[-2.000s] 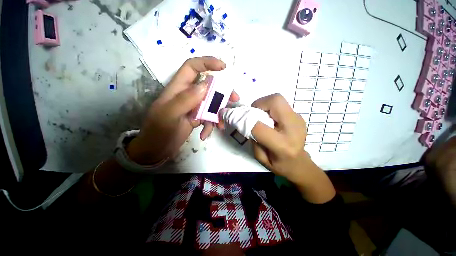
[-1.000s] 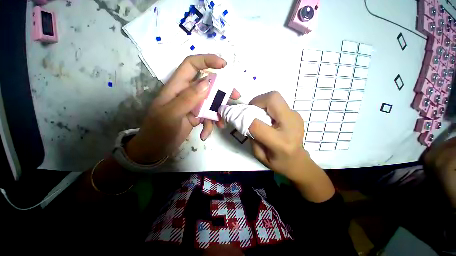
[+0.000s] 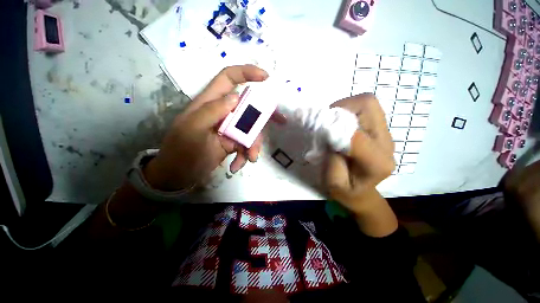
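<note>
My left hand (image 3: 198,124) holds a pink camera body (image 3: 259,100) above the bench, its face with the dark rectangular display (image 3: 248,118) turned up. My right hand (image 3: 368,148) is a little blurred and grips a crumpled white cloth (image 3: 331,127) to the right of the camera, apart from it. A black-bordered screen window (image 3: 282,158) lies on the bench between and below the hands.
A grid sheet of windows (image 3: 408,89) lies right of centre, with loose windows (image 3: 459,123) beyond it. Pink cameras (image 3: 514,89) line the far right; one camera (image 3: 358,13) lies at the back, another (image 3: 49,31) at far left. Blue bits (image 3: 223,54) dot white paper (image 3: 172,50).
My right hand has moved right with the cloth, off the camera. The camera in my left hand has tilted, and its whole display now shows.
</note>
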